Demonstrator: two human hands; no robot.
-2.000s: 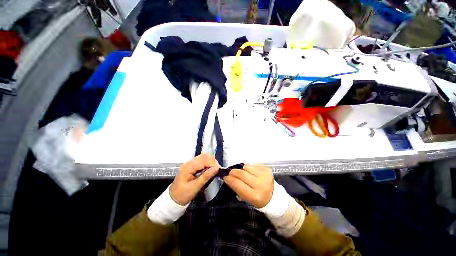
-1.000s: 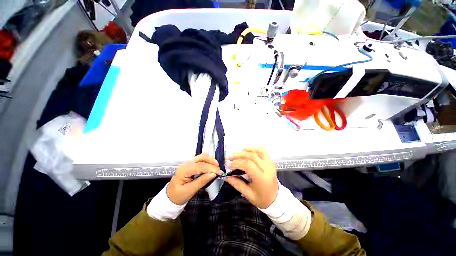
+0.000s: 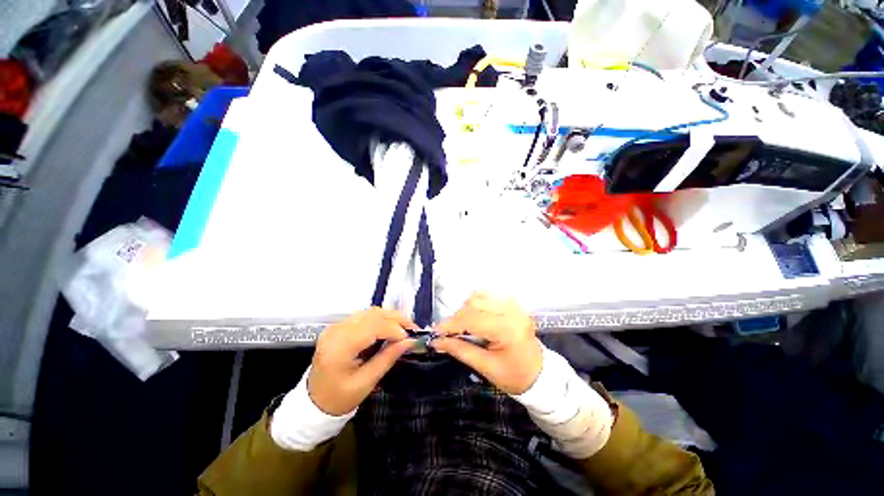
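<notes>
A navy garment (image 3: 373, 107) lies bunched on the white table left of the machine head. A white lining with narrow navy bands (image 3: 399, 223) runs from it down to the table's front edge. My left hand (image 3: 357, 354) and my right hand (image 3: 492, 341) meet at the front edge, fingertips almost touching. Both pinch a small navy band end (image 3: 426, 336) between thumbs and fingers. The fingers hide most of that piece.
The sewing machine (image 3: 737, 111) stands at the right with a black panel. Orange-red scissors (image 3: 645, 229) lie by a red cloth (image 3: 584, 204) and thin pink snips (image 3: 572, 235). A blue bin (image 3: 202, 121) and white cloth (image 3: 118, 291) are at the left.
Both hands stay at the band end, with the fingers shifted slightly and the left hand a little lower. The white cloth end that hung below the hands no longer shows. The view has tilted slightly.
</notes>
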